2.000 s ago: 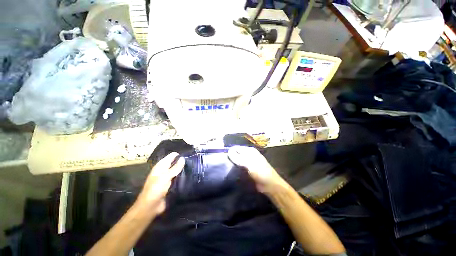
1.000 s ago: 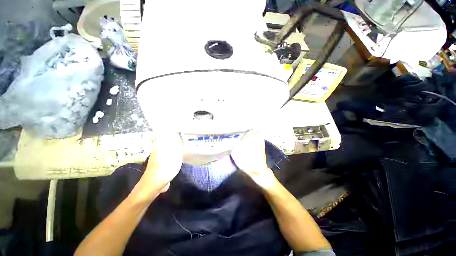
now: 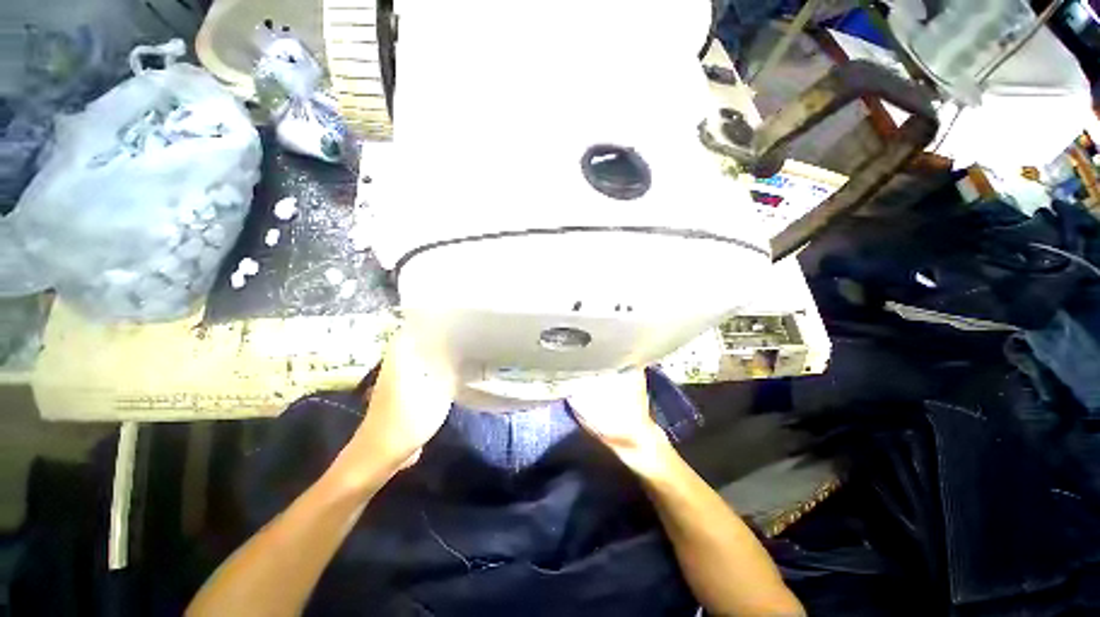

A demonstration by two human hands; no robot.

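Dark denim jeans [image 3: 519, 506] lie over my lap and run up under the sewing machine's off-white head [image 3: 579, 271]. A bluish lit patch of the cloth shows just below the head, between my hands. My left hand [image 3: 416, 392] holds the cloth at the left of this patch. My right hand [image 3: 615, 416] holds it at the right. The fingertips of both hands and the needle are hidden under the machine head.
A translucent bag of small pieces [image 3: 151, 205] stands left, with loose white bits [image 3: 286, 207] and a small clear bag [image 3: 311, 121] beside it. A dark angled bar [image 3: 862, 181] and control panel [image 3: 790, 193] are right of the head. Dark jeans [image 3: 1001, 482] heap at right.
The machine head looks larger and lower in view and now covers my fingertips. The hands and cloth have moved in under it. The dark bar shows larger, further right.
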